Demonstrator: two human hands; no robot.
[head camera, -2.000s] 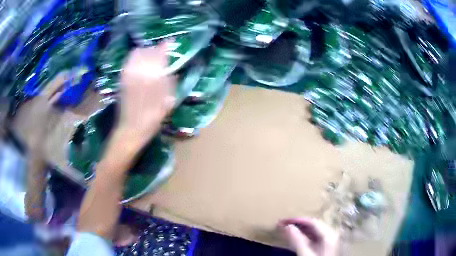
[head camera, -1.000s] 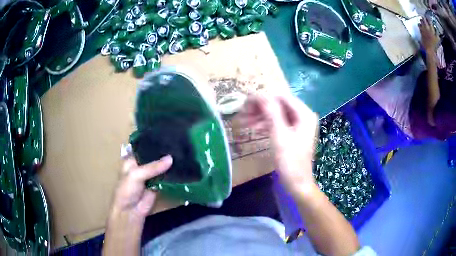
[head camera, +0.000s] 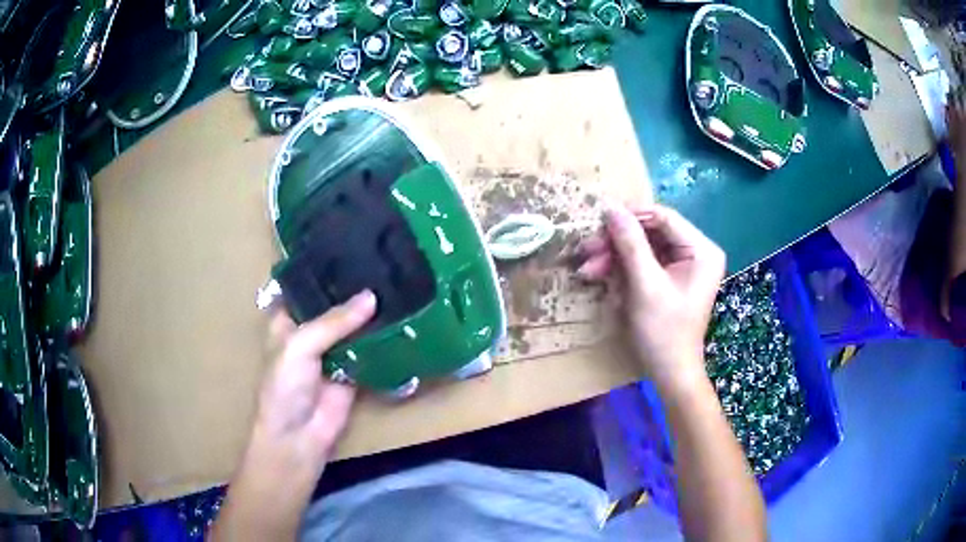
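Note:
A glossy green oval moulded body (head camera: 458, 307) with a pale rim and a dark insert (head camera: 355, 249) is tilted over the cardboard mat. My left hand (head camera: 307, 371) grips its lower left edge, thumb on the dark insert. My right hand (head camera: 662, 275) pinches a thin pale stick (head camera: 577, 224) between its fingertips. The stick's tip is at the small whitish oval glue dish (head camera: 519, 236). The dish sits on a stained brown board (head camera: 551, 307), right of the body.
Small green trim pieces (head camera: 413, 48) lie heaped beyond the cardboard mat (head camera: 170, 318). Green bodies (head camera: 74, 275) are stacked at left; others (head camera: 747, 90) lie at upper right. A blue crate (head camera: 816, 408) of small pieces is below the right table edge. Part of another person shows at far right.
The blurred view of reaching hands has given way to the body held over the mat. Since the middle frame, the body appears turned more face-up, and my right hand's stick now meets the dish.

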